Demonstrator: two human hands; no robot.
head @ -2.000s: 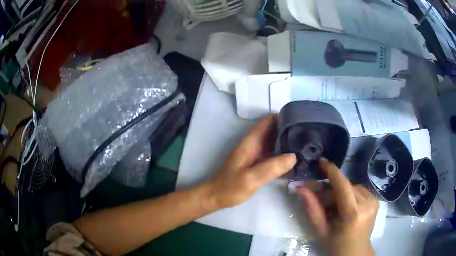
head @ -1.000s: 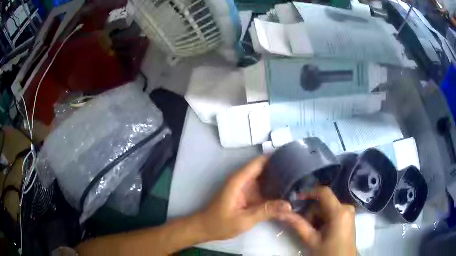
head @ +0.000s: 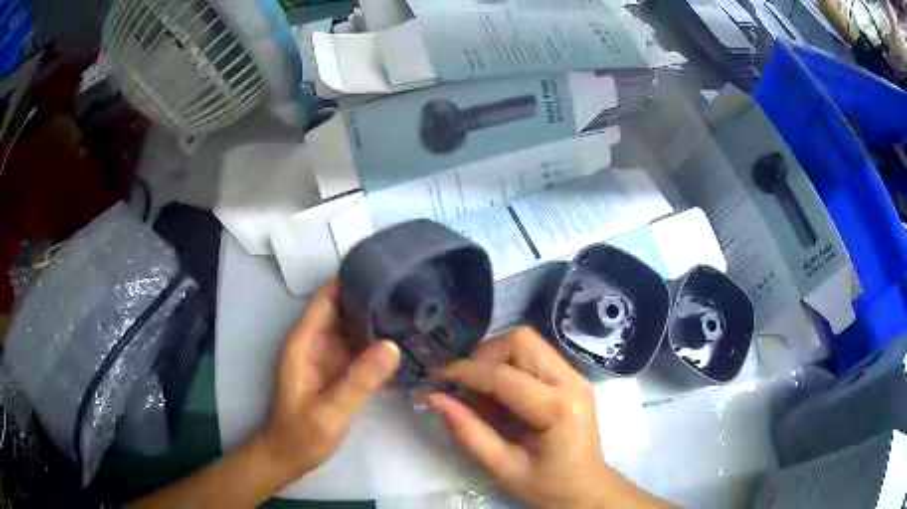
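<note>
A dark grey base housing (head: 418,278) is tilted up with its open side towards me; its round central post and ribs show. My left hand (head: 323,388) holds it at its left side, the thumb on the lower left rim. My right hand (head: 522,408) is at the housing's lower rim, finger and thumb close together. A small dark piece shows near these fingertips, but it is blurred and I cannot tell whether it is pinched. Two more housings, one (head: 610,310) and another (head: 709,324), stand open side up to the right.
Flattened cartons (head: 477,129) lie behind the work on the white sheet (head: 254,348). A desk fan (head: 189,65) stands at the back left. A bubble-wrap bag (head: 90,328) lies at left. A blue bin (head: 820,149) and a printed carton (head: 781,199) are at right.
The view has swung right, so the blue bin and right carton show more. The held housing's open side faces me more than a second ago. Both hands stay at it.
</note>
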